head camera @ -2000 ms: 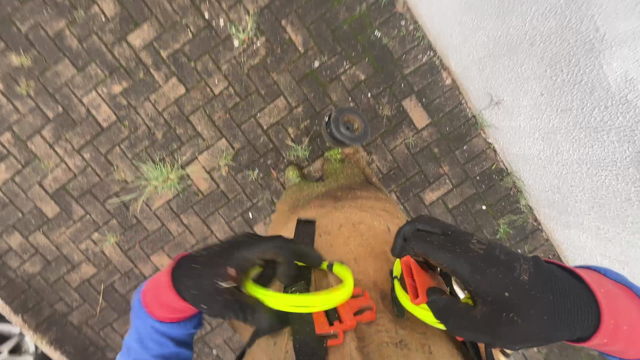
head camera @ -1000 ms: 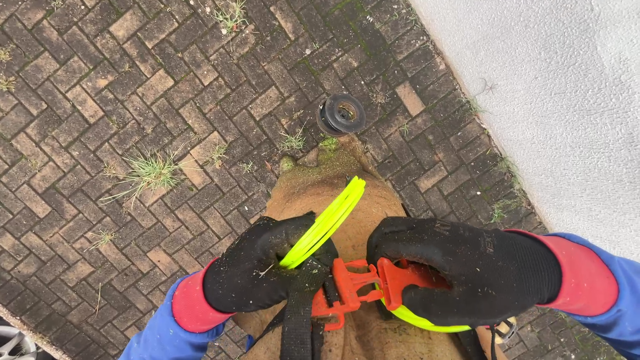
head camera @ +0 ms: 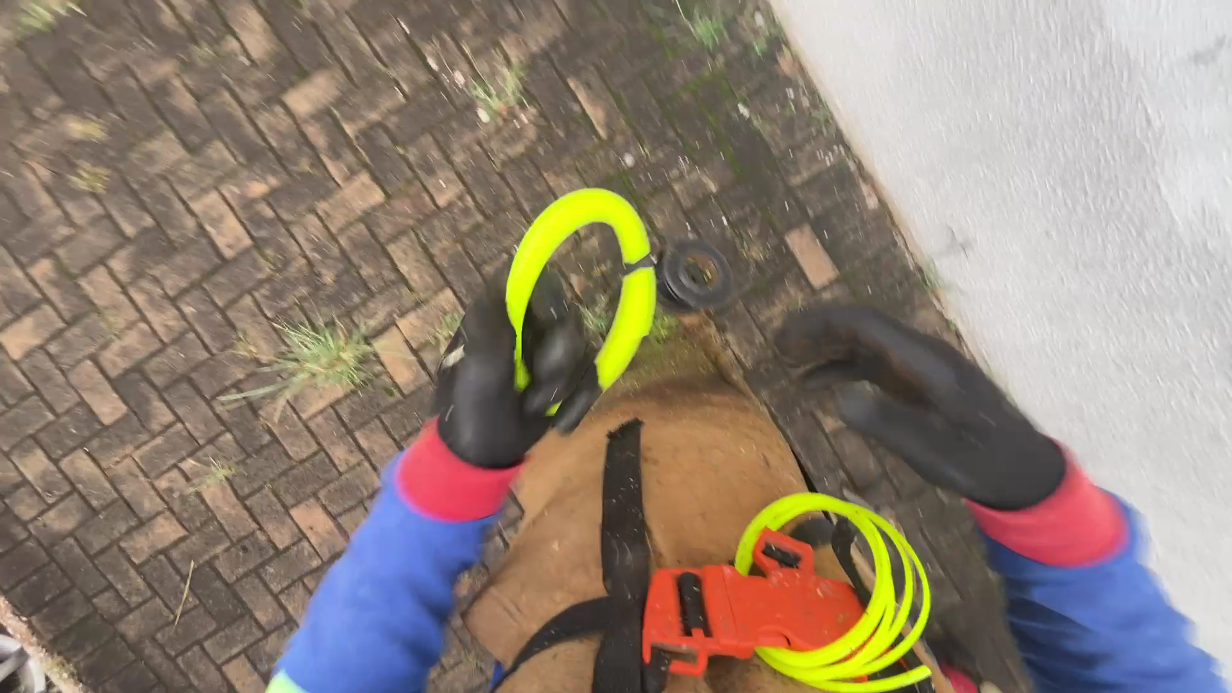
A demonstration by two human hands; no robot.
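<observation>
My left hand (head camera: 520, 375), in a black glove, grips a bundled coil of neon-yellow trimmer line (head camera: 630, 327) with a dark tie around it. Away to the right, my right hand (head camera: 914, 414), also gloved in black, has its thumb and fingers apart and holds nothing. Below both hands an orange plastic buckle (head camera: 751, 608) is fastened over a tan leather apron (head camera: 703, 462), joined to a black strap (head camera: 626, 510). A looser coil of yellow line (head camera: 890, 577) hangs around the buckle's right part.
A round black spool-like part (head camera: 697, 274) lies on the herringbone brick paving (head camera: 289, 241), just beyond the apron's far end. Tufts of grass (head camera: 322, 361) grow between the bricks. A white textured wall (head camera: 1059, 173) borders the paving on the right.
The orange buckle, in separate halves two seconds ago, is now fastened. Both hands have left it and moved forward; the left still carries a yellow coil, while the right has let go.
</observation>
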